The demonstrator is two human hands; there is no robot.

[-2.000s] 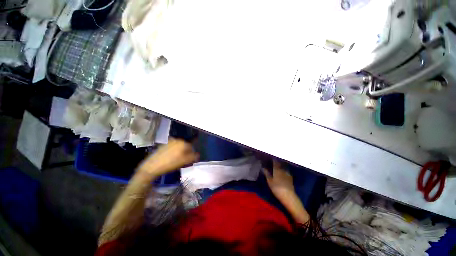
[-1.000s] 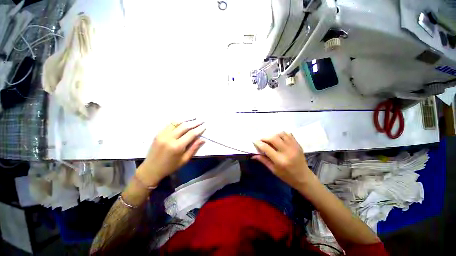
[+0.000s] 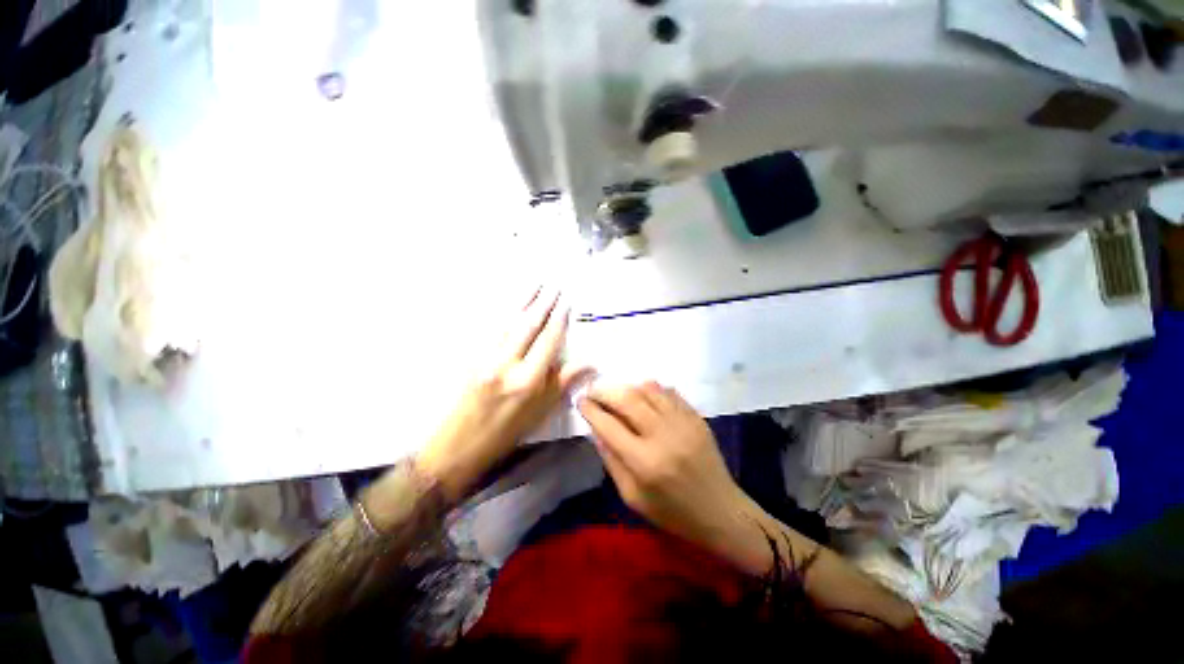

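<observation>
My left hand (image 3: 513,396) lies on the white machine table with its fingers stretched toward the needle area (image 3: 600,236). Glare hides whether cloth lies under its fingers. My right hand (image 3: 662,454) is beside it at the table's front edge, thumb and fingertips pinched on a small bit of pale fabric (image 3: 580,387). The rest of that piece blends into the bright table. The sewing machine head (image 3: 831,78) spans the top, and its presser foot is blurred by glare.
Red-handled scissors (image 3: 989,291) and a tan-framed object (image 3: 1118,260) lie at right. A dark, teal-edged phone-like object (image 3: 769,195) lies under the machine arm. A cream bundle (image 3: 123,260) lies at left. Pale pieces (image 3: 954,467) heap below the right edge; more (image 3: 201,532) hang below left.
The view has shifted toward the machine. My hands have come close together and nearer the needle area; before, they were apart, holding a piece along the front edge.
</observation>
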